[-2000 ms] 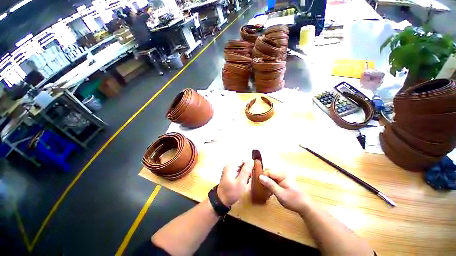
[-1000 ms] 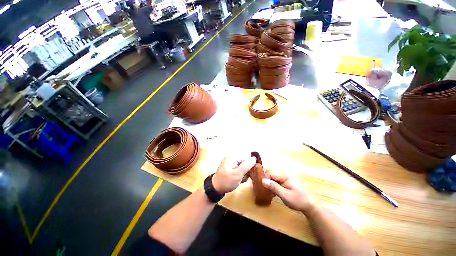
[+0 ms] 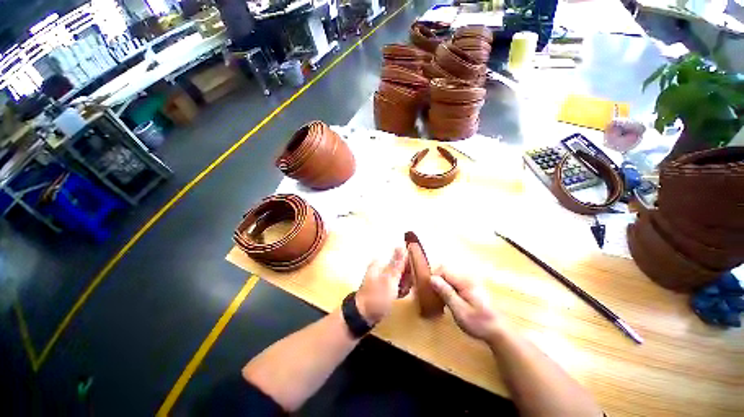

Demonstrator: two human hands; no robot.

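A curled brown leather strap is held between my hands above the table's near edge, its upper end pointing away from me. My left hand, with a black wristwatch, grips its left side. My right hand holds its right side with the thumb against it. The fingers behind the strap are partly hidden. A slim dark tool with a pale tip lies on the table to the right of my hands.
Nested strap coils and a tilted coil stand at left. A single curled strap lies beyond my hands. Strap stacks rise at the far end and right edge. A strap ring rests against a calculator.
The strap's upper end leans further left, and the left fingers have spread and shifted along its left side. Both hands still hold it. The camera view has shifted slightly.
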